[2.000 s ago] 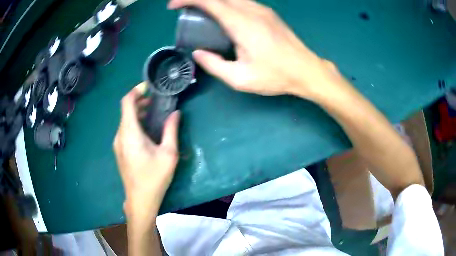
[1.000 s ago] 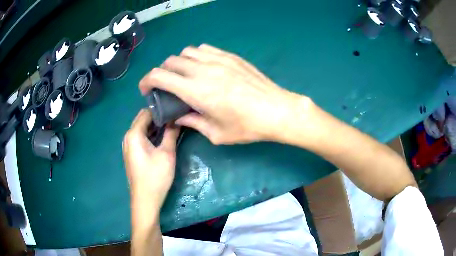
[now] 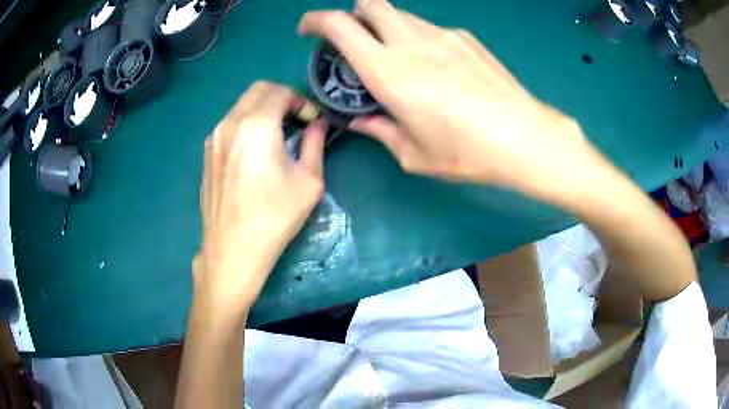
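Observation:
My right hand is closed around a dark grey round fan housing, above the bench. The housing's open end faces the camera and shows a hub with radial spokes. My left hand is just left of it, thumb and fingers pinched on a small dark part, seemingly the handle, which the fingers mostly hide. A thin lead runs between the hands below the housing. Whether handle and housing are joined cannot be told.
Several grey housings, some with white impellers, stand at the upper left of the green bench. One housing lies nearer with its lead trailing. More housings are at the upper right. A cardboard box with whitish plastic is below the bench edge.
The housing in my right hand has moved up and right and turned, so its spoked end shows. My left hand has moved up and right, its fingers now pinched close beside the housing.

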